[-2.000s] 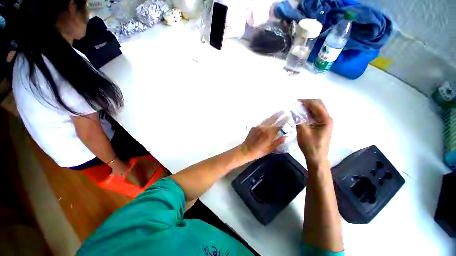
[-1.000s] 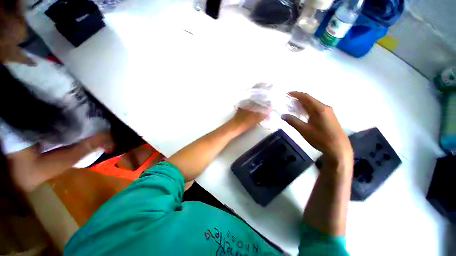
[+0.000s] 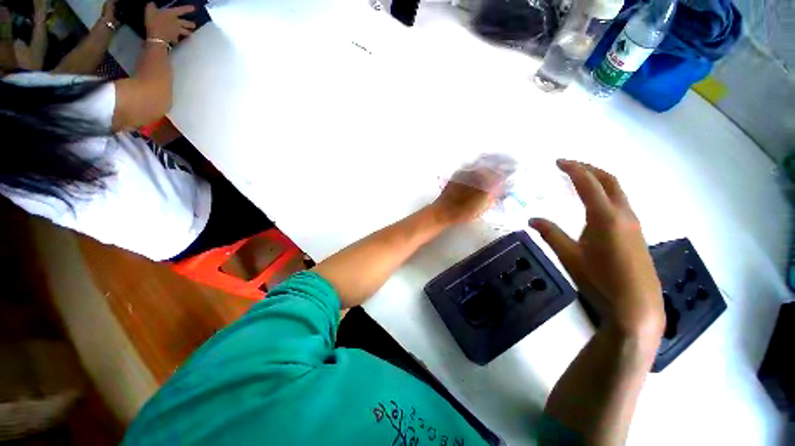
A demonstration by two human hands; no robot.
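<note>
My left hand holds a crinkled clear plastic bag above the white tabletop, at the middle of the view. White contents with a small blue-green mark show faintly through the bag; their shape is unclear. My right hand is open to the right of the bag, thumb and fingers apart, holding nothing. A black insert tray stack lies just in front of me, its recesses facing up. A second black tray stack lies to its right, partly hidden behind my right hand and wrist.
A co-worker in a white top sits at left on an orange-red stool, hands on black trays. Two bottles, a blue cloth and a dark bagged item stand at the back. A black object is at the right edge.
My right hand has moved off the bag and opened. My left hand keeps the bag. The co-worker's arms have moved up to the black trays at the upper left. The camera view has shifted.
</note>
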